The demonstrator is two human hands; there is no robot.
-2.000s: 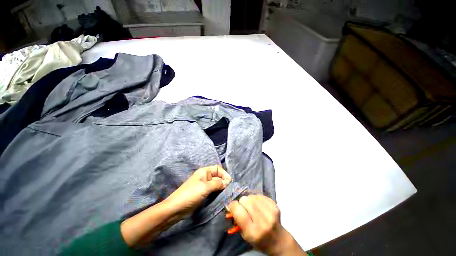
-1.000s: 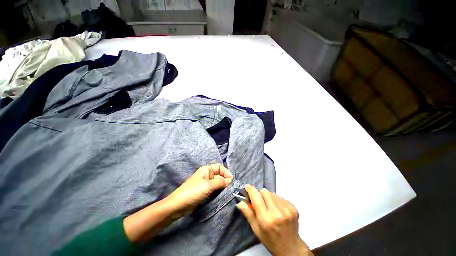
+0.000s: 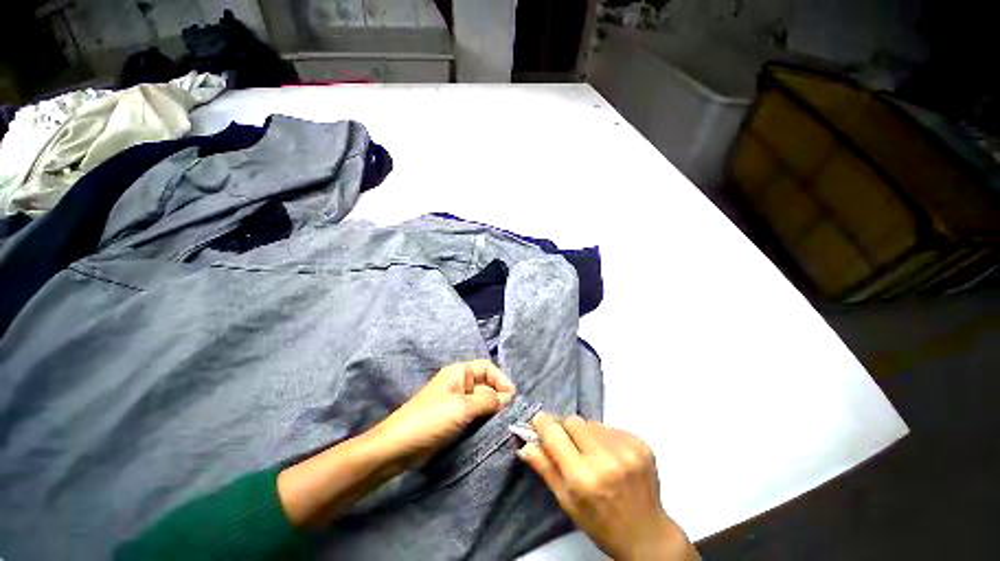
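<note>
A grey, inside-out garment (image 3: 274,340) with dark navy parts is spread over the near left of the table. My left hand (image 3: 450,411) pinches the cloth at a seam near the garment's right side. My right hand (image 3: 598,471) is just right of it, closed around snips (image 3: 524,432); only their short metal blades show at the seam, and the handles are hidden in the hand. A navy collar-like part (image 3: 587,278) lies at the garment's right end.
A second grey and navy garment (image 3: 247,175) lies farther up the white table (image 3: 702,318). A cream pile (image 3: 110,137) lies at the far left. A brownish-yellow quilted-looking object (image 3: 844,186) stands beyond the table's right edge.
My right hand has moved slightly up and right along the seam, and the orange-red handles seen earlier are now hidden. My left hand keeps its pinch in nearly the same place.
</note>
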